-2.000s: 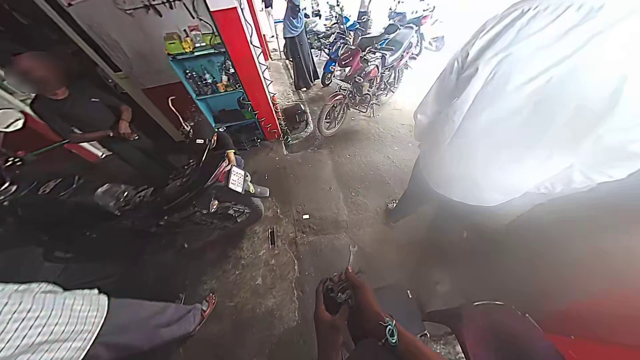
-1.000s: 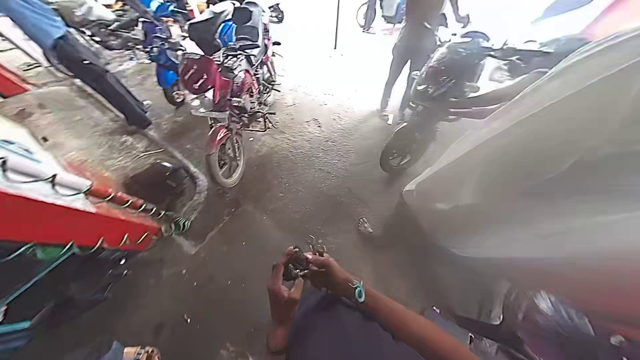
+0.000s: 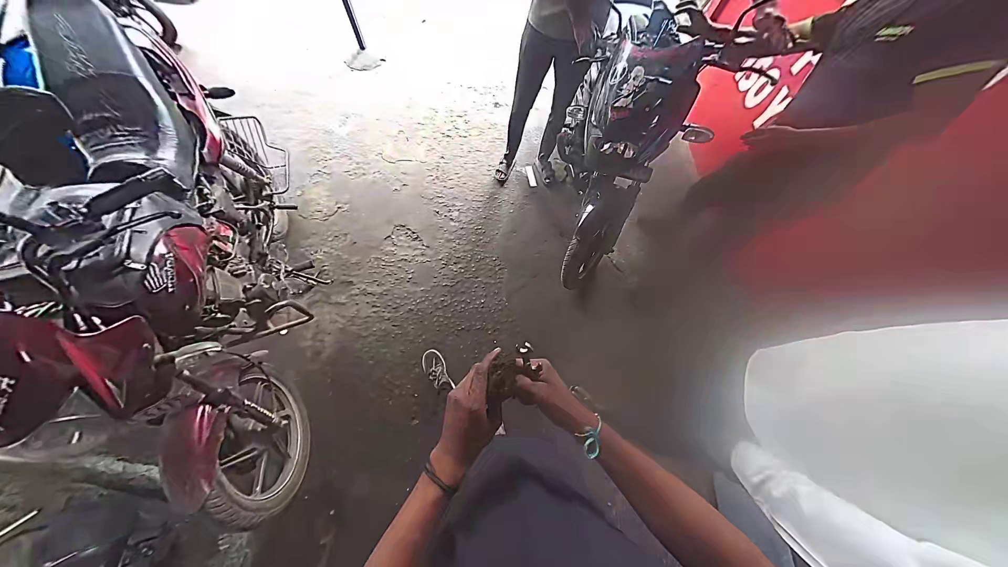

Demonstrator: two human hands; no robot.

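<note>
A small dark, greasy-looking mechanical part (image 3: 502, 376) is held between my two hands, low in the middle of the head view. My left hand (image 3: 471, 398) wraps it from the left, thumb upward, with a dark band on the wrist. My right hand (image 3: 549, 387) grips a small metal tool or piece (image 3: 524, 349) at the part's right side; a bright end sticks up past the fingers. What exactly it is cannot be told. A turquoise band circles my right wrist.
A red motorcycle (image 3: 185, 276) stands close on the left, its front wheel low. Ahead right is a dark motorcycle (image 3: 622, 126), with people beside it. A person in white (image 3: 882, 417) is near on the right, before a red wall (image 3: 890, 213). Rough concrete floor (image 3: 409, 260) lies between.
The view has swung far to the right, away from the shelves seen earlier. Both hands still hold the dark part together. The wrench end visible at first no longer shows clearly.
</note>
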